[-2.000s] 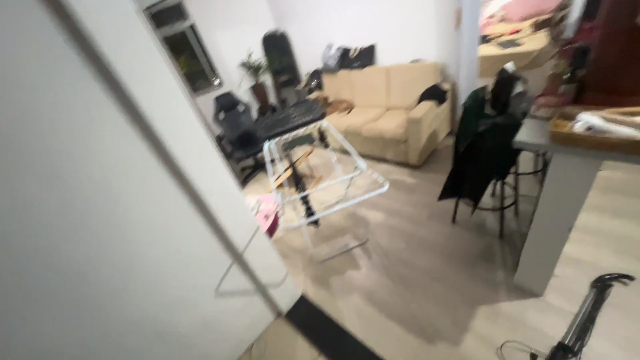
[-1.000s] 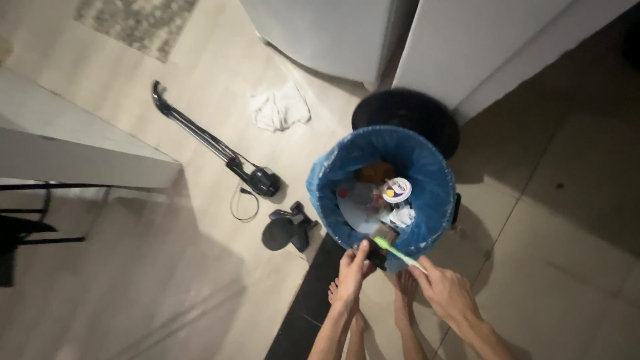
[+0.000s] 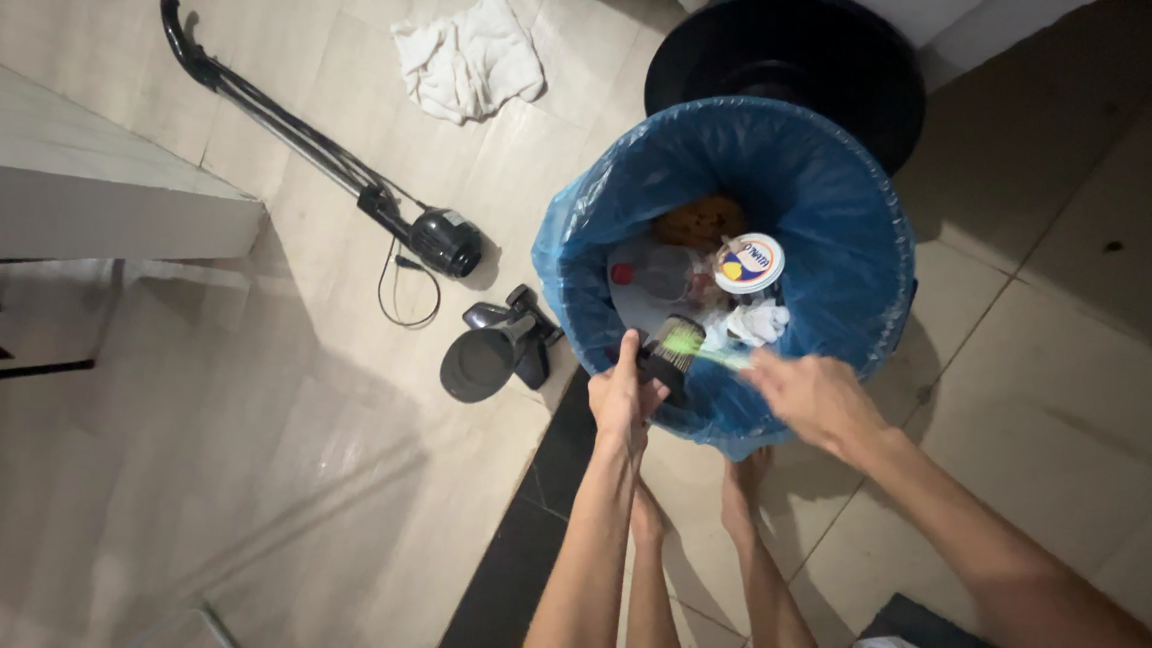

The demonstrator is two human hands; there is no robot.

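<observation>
My left hand [image 3: 623, 387] holds a dark vacuum filter [image 3: 677, 355] with a pleated, dusty-looking face, over the near side of a trash bin lined with a blue plastic bag [image 3: 810, 180]. In my right hand [image 3: 810, 391] is a small green brush [image 3: 711, 349], blurred, its head against the pleats. Down in the bag lie a clear plastic bottle with a red cap [image 3: 661, 270], a round white lid [image 3: 750, 263], crumpled white paper [image 3: 758, 322] and something brown [image 3: 700, 222].
Left of the bin, a black stick vacuum body [image 3: 445, 241] with its cord lies on the floor, near a dark dust cup [image 3: 477, 362] and a floor nozzle [image 3: 533, 333]. A white cloth [image 3: 468, 61] lies farther off. The bin's black lid [image 3: 783, 54] is behind it.
The view has swung down from the living room to the bin, then moved closer. Since one second ago, both hands have stayed over the bin with the filter and brush.
</observation>
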